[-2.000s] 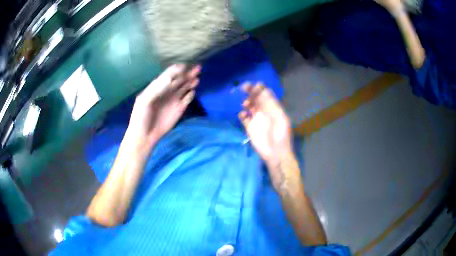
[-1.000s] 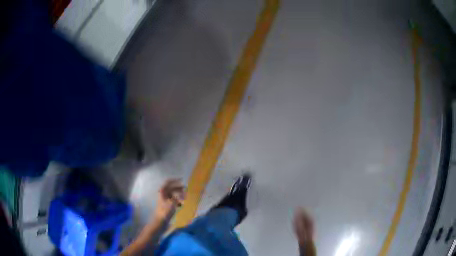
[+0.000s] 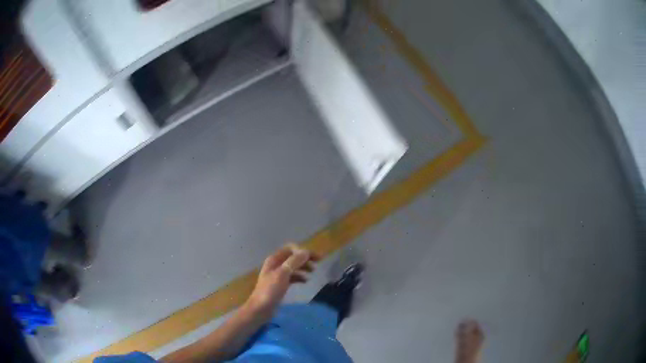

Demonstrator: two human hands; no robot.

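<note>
My left hand (image 3: 285,271) is in front of my blue smock at the lower middle, its fingers loosely curled. I cannot make out anything held in it. My right hand (image 3: 469,339) is small, blurred and cut off by the bottom edge; its fingers are unclear. A white cabinet door (image 3: 347,103) stands open above the grey floor, ahead of my left hand and touched by neither hand.
A white cabinet (image 3: 92,142) with a dark open compartment (image 3: 205,64) is at the upper left. A yellow floor line (image 3: 397,198) crosses below the door and bends at a corner. A person in a blue smock (image 3: 25,244) is at the left edge, beside something bright blue (image 3: 32,314).
The view has swung from the green bench with its heaped tray, past the blue stool, to the floor and open cabinet. My hands have moved apart, the right one down to the bottom edge.
</note>
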